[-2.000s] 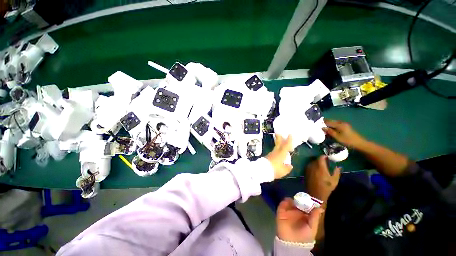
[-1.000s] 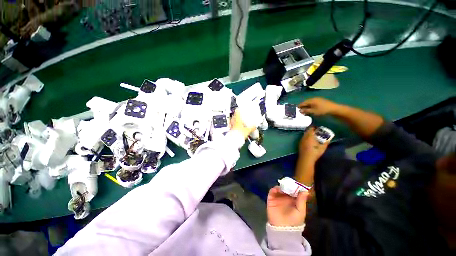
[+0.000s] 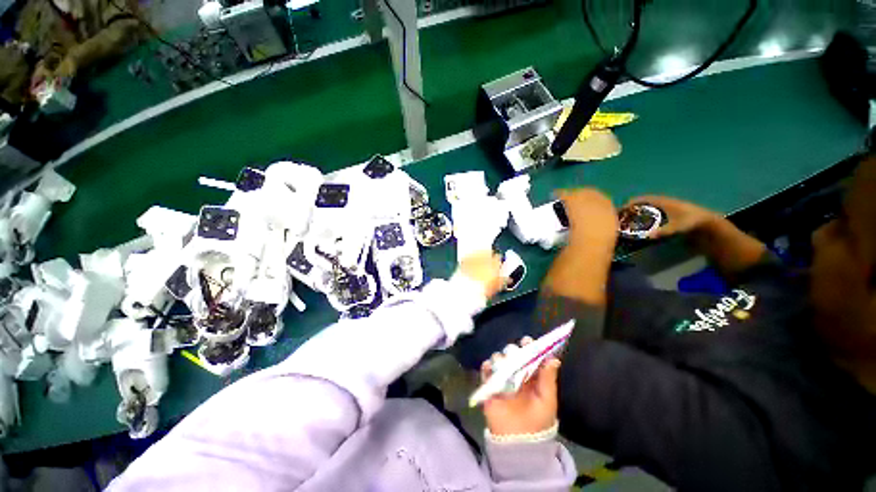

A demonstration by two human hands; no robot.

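Note:
My left hand is closed around the lower part of a white PTZ camera near the bench's front edge; its fingers are partly hidden. A small white part with a dark face shows beside that hand. My right hand holds a white adhesive tube with a magenta stripe, tilted, in front of the neighbour's sleeve. Several white PTZ cameras lie piled to the left, with dark square faces and wiring in open round cups.
A neighbour in a dark shirt sits close on the right, hands around a round open housing and near another white camera. A screw feeder, a black screwdriver and a metal upright stand behind.
The view has swung right. My left hand is now at the camera's lower end, and that camera stands apart from the pile. The tube now points up-right. The neighbour's arms have crossed.

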